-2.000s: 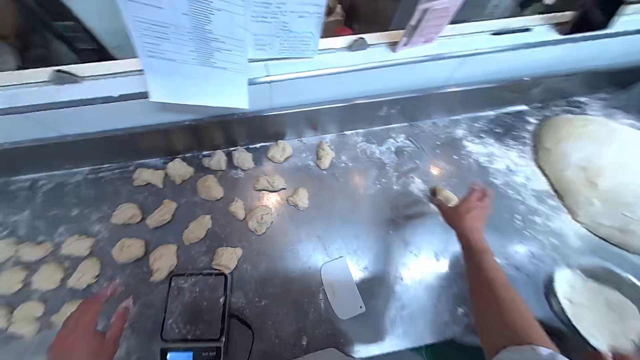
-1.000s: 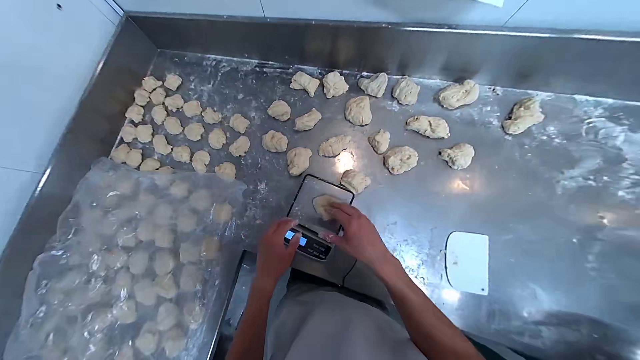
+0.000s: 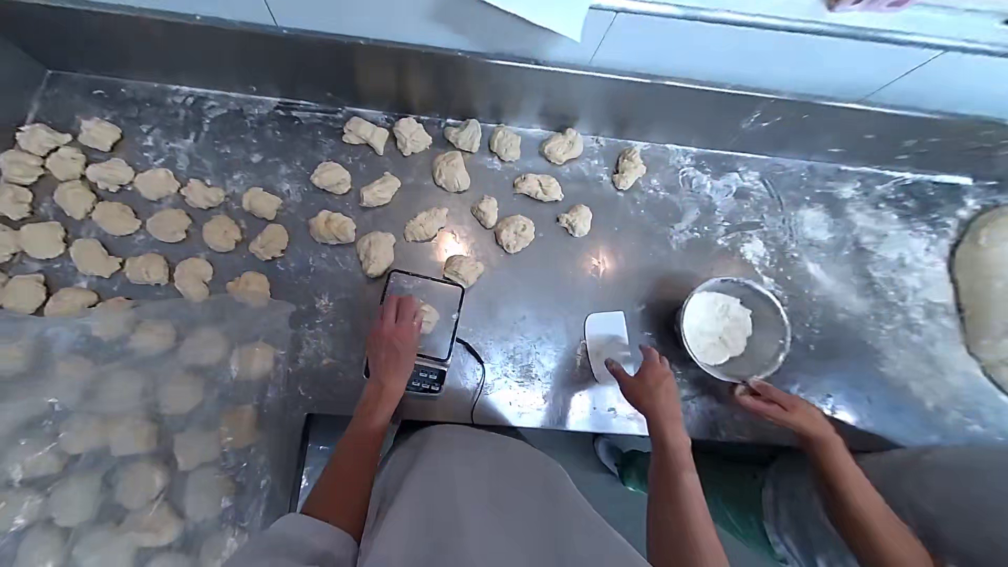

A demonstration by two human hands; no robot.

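My left hand (image 3: 394, 339) is over the left side of a digital kitchen scale (image 3: 449, 303), its fingers against a small dough piece (image 3: 428, 317) on the plate. Whether they grip it is hidden. At the table's front edge, my right hand (image 3: 650, 386) is spread with nothing in it, its thumb at the lower right edge of a white dough scraper (image 3: 606, 335). Rough dough pieces (image 3: 514, 234) lie behind and left of the scale, one of them (image 3: 463, 270) just beside its upper right corner.
Another person's hand (image 3: 780, 405) touches the rim of a round bowl of flour (image 3: 776, 315) right of the scraper. A large dough mass (image 3: 988, 291) lies far right. Clear plastic sheeting (image 3: 276, 315) covers dough pieces at left. A cable (image 3: 482, 378) runs from the scale.
My right hand has left the dough piece on the scale and moved right to the scraper. The flour bowl, out of view one second ago, is now beside the scraper.
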